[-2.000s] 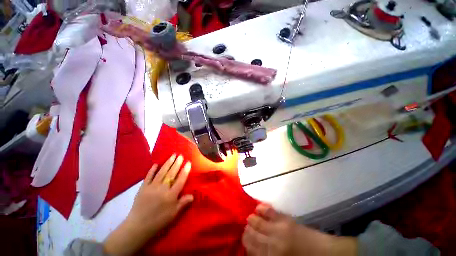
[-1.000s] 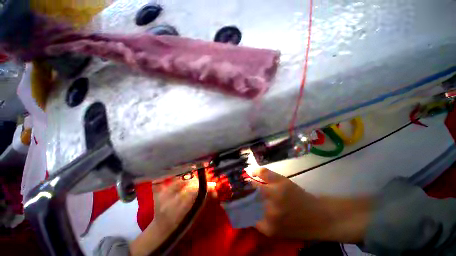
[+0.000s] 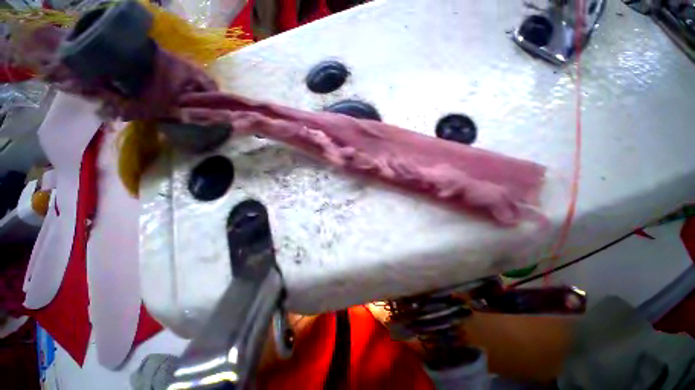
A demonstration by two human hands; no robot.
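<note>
The white sewing machine head (image 3: 335, 251) fills the middle, seen from close above. Bright red fabric (image 3: 381, 354) shows below it, orange under the lamp. The shiny metal guard (image 3: 228, 335) and the tension dial (image 3: 449, 335) stand in front of the fabric. The needle and presser foot are hidden. Only the grey cuff of my left sleeve shows at the bottom left; the hand is hidden behind the guard. Part of my right hand (image 3: 507, 343), dark and blurred, shows beside the dial, its fingers hidden. Whether it holds the fabric cannot be told.
A dusty pink rag (image 3: 427, 164) is tied across the head top, with yellow thread (image 3: 183, 38) behind it. Pale pieces (image 3: 114, 266) lie over red ones at the left. A green scissor handle (image 3: 521, 271) barely shows under the arm. Red thread (image 3: 575, 152) runs down at the right.
The view has tipped upward and right over the machine head, so more of its top shows. My left hand has passed out of sight behind the guard, and my right fingers are now hidden.
</note>
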